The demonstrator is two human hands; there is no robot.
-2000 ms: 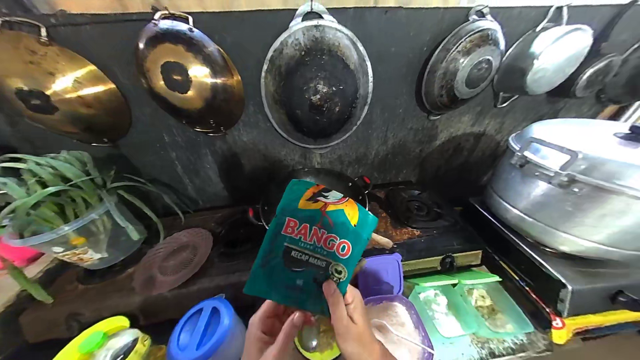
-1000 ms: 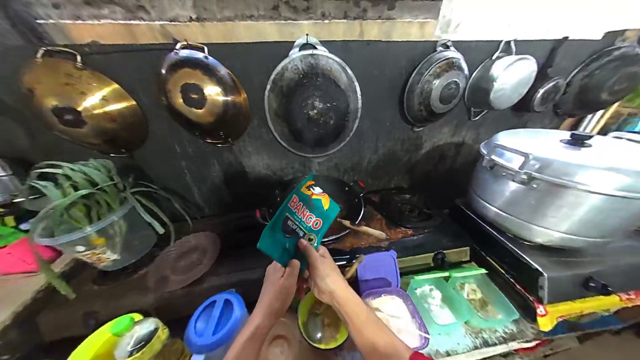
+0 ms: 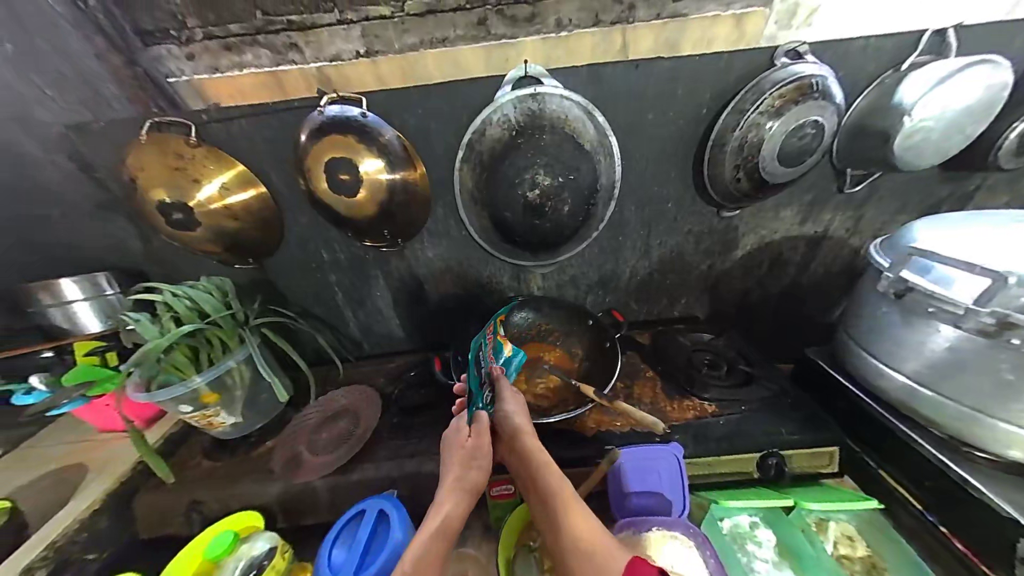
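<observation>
Both my left hand [image 3: 468, 436] and my right hand [image 3: 510, 408] grip the lower part of a green Bango sweet soy sauce pouch [image 3: 485, 360]. The pouch is tilted, its top end over the left side of a black wok [image 3: 602, 352] on the stove. Reddish-brown sauce with pieces of food [image 3: 544, 376] lies in the wok. A spatula with a wooden handle [image 3: 620, 406] rests across the wok's right rim. Whether anything flows from the pouch I cannot tell.
Woks and pans, such as a grey wok [image 3: 538, 176], hang on the wall. A large metal steamer [image 3: 944, 336] stands right. Nearer are a blue-lidded container [image 3: 364, 536], a purple lid [image 3: 648, 480] and green containers [image 3: 752, 544]. A leafy plant in a clear tub [image 3: 228, 400] stands left.
The pouch, held upright with its front facing me before, is now turned and tilted over the wok. Both hands have moved forward with it. The view has shifted.
</observation>
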